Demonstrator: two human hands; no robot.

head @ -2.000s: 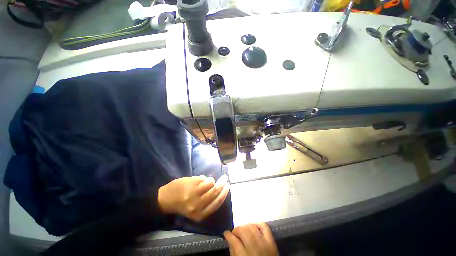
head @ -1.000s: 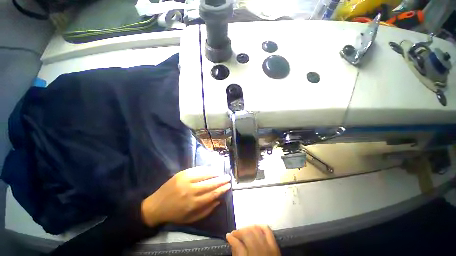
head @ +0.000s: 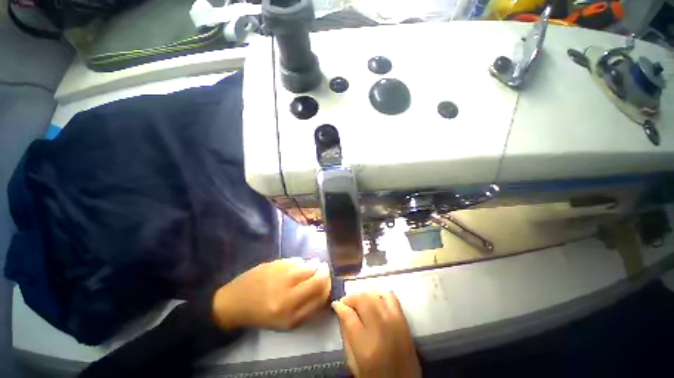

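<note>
The dark navy garment (head: 148, 199) lies heaped on the machine table left of the needle area. My left hand (head: 277, 295) is on the garment's edge just below the machine head, fingertips pressed down in the lamp glare. My right hand (head: 378, 332) pinches the narrow navy fabric edge (head: 337, 286) with thumb and fingers, close to the left fingertips. The shiny take-up lever guard (head: 341, 221) stands in front of the needle area. The needle and presser foot are hidden by the guard and glare.
The white sewing machine head (head: 414, 140) spans the upper right. A slim metal tool (head: 465, 232) lies on the bed (head: 517, 229) under the arm. A green case (head: 155, 48) and white strips (head: 222, 15) are behind at the left. Orange and yellow items show at the top right.
My right hand has moved up from the table's front edge to near my left hand, still pinching the fabric edge. Less cloth shows below my left hand. The camera view has shifted slightly.
</note>
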